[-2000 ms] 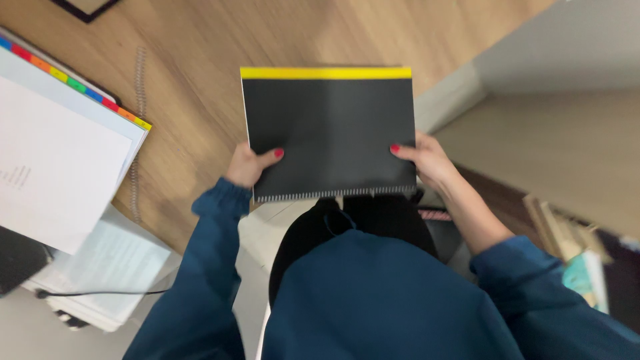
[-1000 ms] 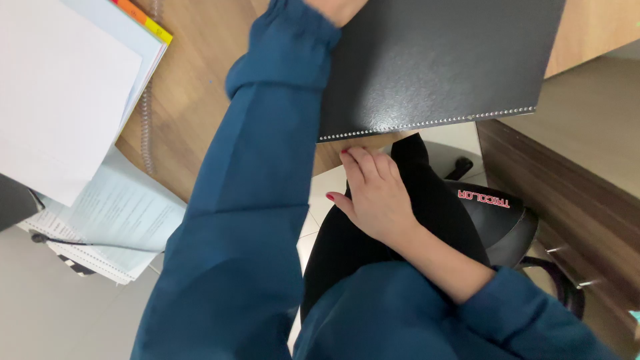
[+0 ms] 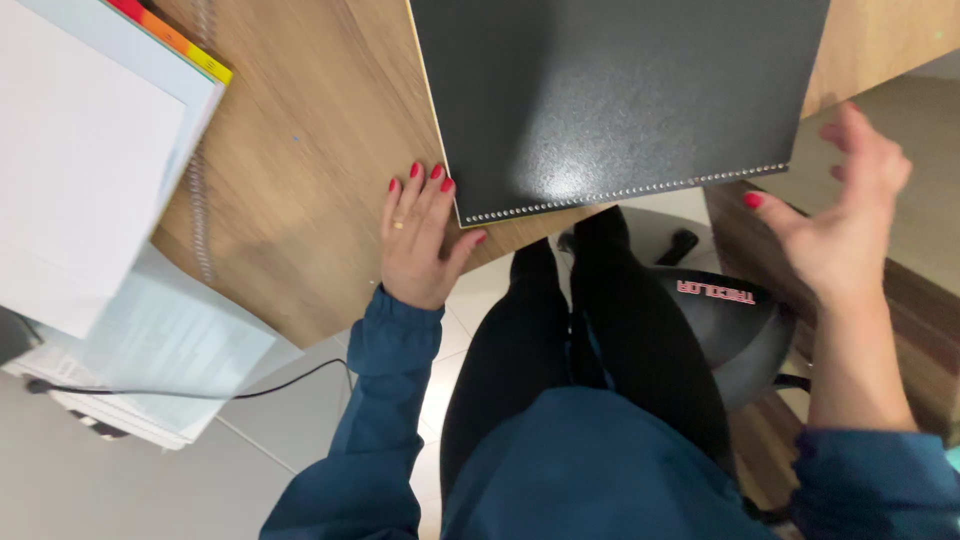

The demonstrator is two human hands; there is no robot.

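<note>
A black cover or bound booklet [image 3: 622, 97], with a row of punched holes along its near edge, lies on the wooden desk, that edge close to the desk's front edge. My left hand [image 3: 420, 232] rests flat on the desk at the booklet's near left corner, fingertips beside its left edge, holding nothing. My right hand [image 3: 840, 202] is raised off the booklet's near right corner, fingers apart and empty. The booklet's far end is out of view.
At left are a stack of papers with coloured index tabs [image 3: 180, 45], a wire spiral binding coil [image 3: 198, 217], a translucent sheet [image 3: 187, 330] and a black cable [image 3: 285, 386]. A dark stool [image 3: 720, 330] bearing writing stands below, beside brown drawers [image 3: 907, 322].
Two seconds ago both my hands held the booklet by its sides. Now it lies on the desk, released. My left hand has come back toward me; my right hand has moved right.
</note>
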